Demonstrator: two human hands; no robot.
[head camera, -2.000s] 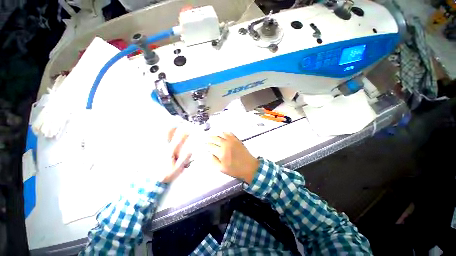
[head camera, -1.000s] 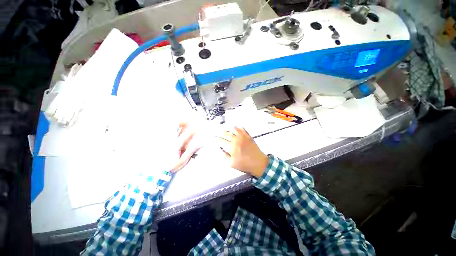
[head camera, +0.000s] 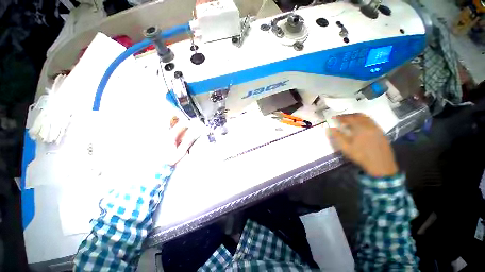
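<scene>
A white garment panel (head camera: 125, 133), badly overexposed, spreads left of and under the needle end of the sewing machine (head camera: 298, 69). My left hand (head camera: 182, 139) rests on the cloth just left of the presser foot (head camera: 215, 127); its fingers are partly washed out by glare, so its hold is unclear. My right hand (head camera: 364, 143) is at the stack of white cut pieces (head camera: 387, 114) under the display end, slightly blurred, its fingertips over the pile's left part. I cannot tell whether it grips a piece.
Orange-and-black snips (head camera: 294, 120) lie on the bed beside a dark block (head camera: 277, 102). A crumpled white bundle (head camera: 50, 114) lies at far left. A blue tube (head camera: 109, 74) curves behind the needle end. A white piece (head camera: 325, 239) shows below the table edge (head camera: 250, 199).
My right hand has moved from beside the needle rightward to the cut pieces. My left hand stays near the needle, slightly shifted. A white piece now shows below the table edge.
</scene>
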